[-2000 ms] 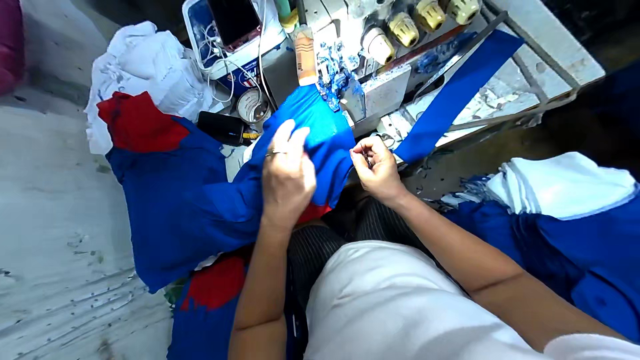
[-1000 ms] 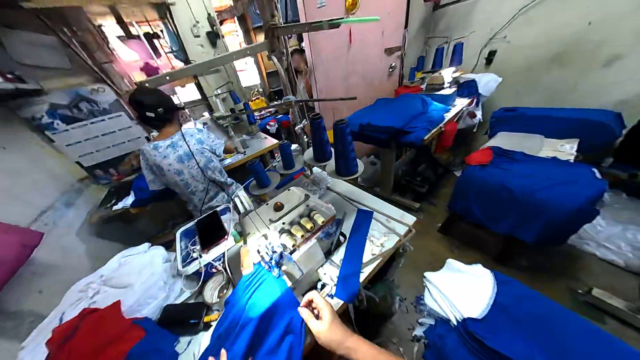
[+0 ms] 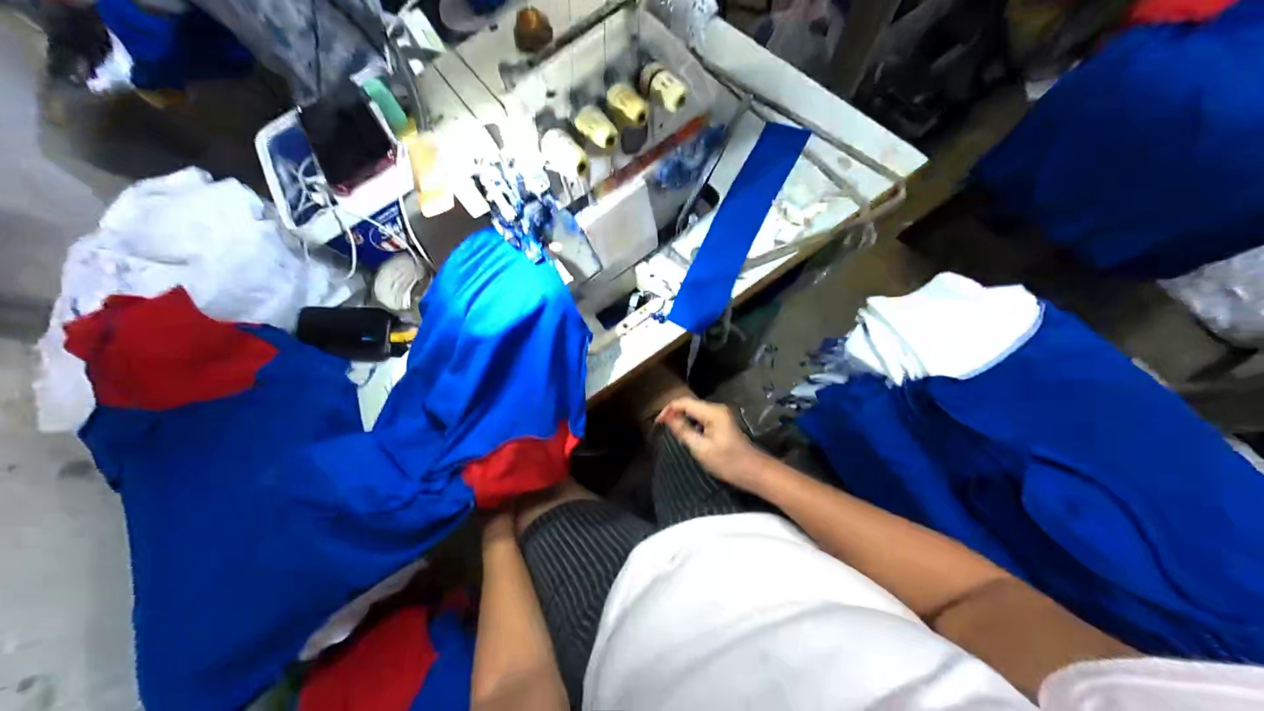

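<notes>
A blue fabric piece with a red edge (image 3: 494,346) hangs from the lit needle area of an overlock sewing machine (image 3: 622,148) and joins a larger blue and red cloth (image 3: 237,513) at the left. My left hand (image 3: 501,521) is mostly hidden under the red edge, so its fingers and any hold do not show. Over my right knee, beside the table edge, is my right hand (image 3: 703,433), its fingers curled with thumb near fingertips; whether a thread or anything small lies between them cannot be seen. A blue fabric strip (image 3: 741,232) lies across the machine table.
A white basket (image 3: 286,188) holds a phone and cables. Near it are a black object (image 3: 346,333) and crumpled white cloth (image 3: 178,247). Stacked blue pieces (image 3: 1066,474) with white cloth (image 3: 948,326) lie at the right. More blue cloth (image 3: 1136,138) is at the upper right.
My left hand, on top of the blue fabric two seconds ago, is now under its red edge. My right hand has come off the fabric toward my knee. The view lifted, then dropped again.
</notes>
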